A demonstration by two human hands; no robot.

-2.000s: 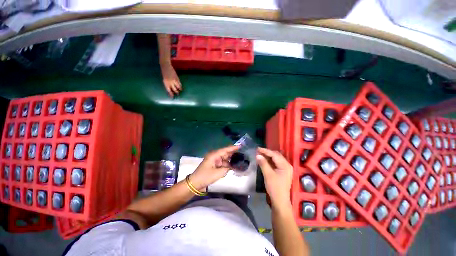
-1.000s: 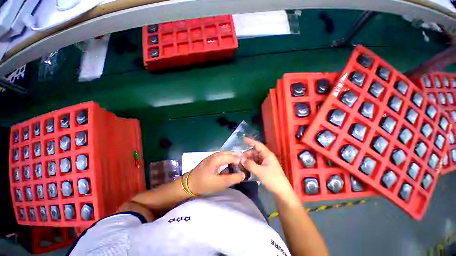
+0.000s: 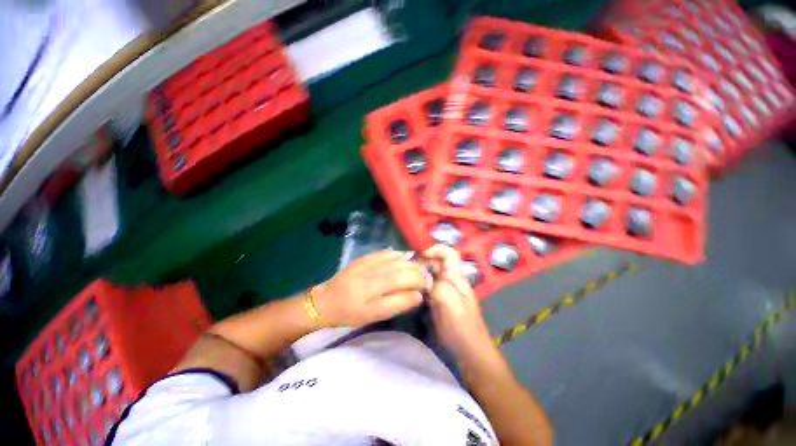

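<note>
My left hand and my right hand meet in front of my chest, fingertips together. A small dark piece, probably a watch head, is pinched between them, mostly hidden by the fingers and blurred. Clear plastic film shows on the green bench just behind my left hand. A loose red tray, its pockets holding grey-faced units, lies askew on the right tray stack, close to my right hand.
A red tray stack stands at lower left. A partly filled red tray lies across the bench, beside white sheets. More red trays stand at far right. Small dark pieces lie behind my hands. Yellow-black tape marks the grey floor.
The view has turned to the right, so the trays appear tilted. My hands have come close together around the piece, and the film sheet no longer shows spread between them. The other person's hand has left view.
</note>
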